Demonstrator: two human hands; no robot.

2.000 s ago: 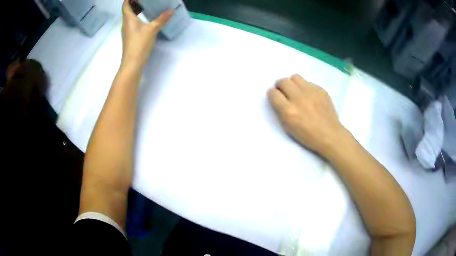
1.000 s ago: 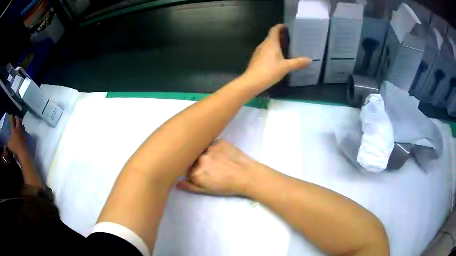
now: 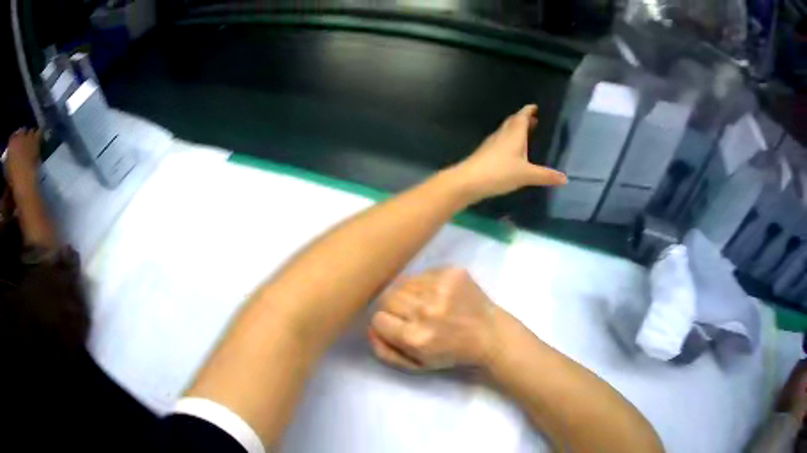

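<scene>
My left hand (image 3: pixel 513 159) reaches over the dark belt, thumb and fingers spread, with nothing in it. It is a little left of upright pale grey-blue retail boxes (image 3: pixel 602 146) on the belt and apart from them. My right hand (image 3: pixel 434 320) is curled into a fist over the white table covering (image 3: pixel 239 230), beside my left forearm. Its palm side is hidden, so I cannot tell whether it holds anything.
More boxes with dark device pictures (image 3: pixel 768 232) stand at right. A grey cylinder (image 3: pixel 657 237) and crumpled protective bags (image 3: pixel 670 301) lie at right. Boxes (image 3: pixel 99 133) stand at far left near another person's hand (image 3: pixel 22 152). A person's hand (image 3: pixel 793 389) shows at the right edge.
The view has shifted, and the belt boxes sit lower in it. My left hand, at a box a second ago, is now apart from it. My right hand stays in a fist.
</scene>
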